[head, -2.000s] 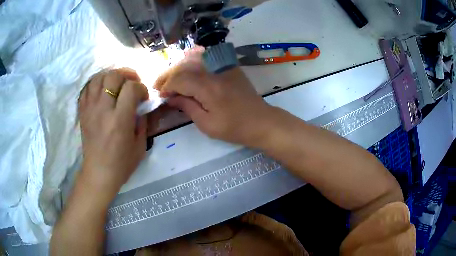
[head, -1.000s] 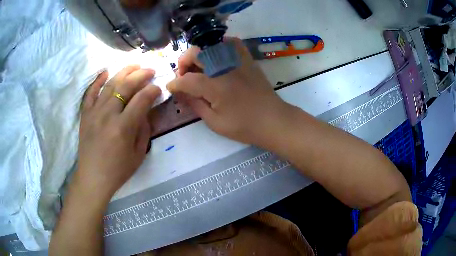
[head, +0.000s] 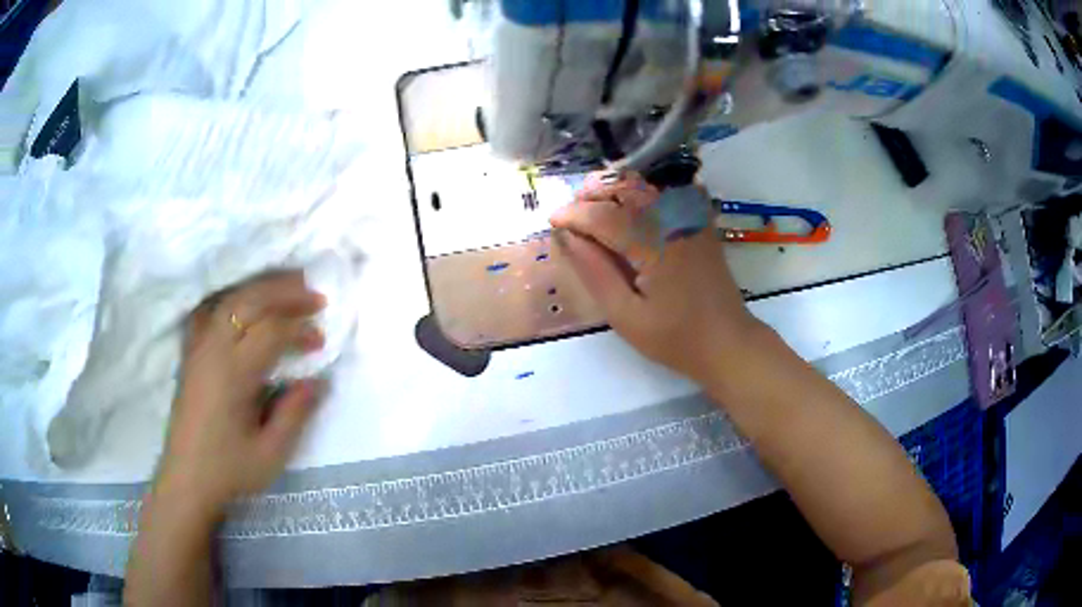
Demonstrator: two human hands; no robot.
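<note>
The white garment (head: 154,225) lies in a heap on the left of the table, away from the needle. A small black label (head: 59,128) shows on it at the far left. My left hand (head: 249,368) is at the garment's near right edge, blurred, fingers curled; whether they grip cloth I cannot tell. My right hand (head: 647,261) is beside the needle area, fingertips near the presser foot; nothing shows clearly in it. The sewing machine (head: 581,71) stands above. The bed plate (head: 510,291) is uncovered on its left part. The grey knob-like attachment (head: 685,211) partly covers my right hand.
Thread snips (head: 777,223) with blue and orange handles lie right of my right hand. A short black tool (head: 899,154) lies behind them. A pink-mauve smartphone (head: 982,314) is at the table's right end. A ruler strip (head: 475,496) runs along the front edge.
The garment has come off the needle area to the left, with my left hand moved away from my right. The view has shifted, showing more of the bed plate and machine head.
</note>
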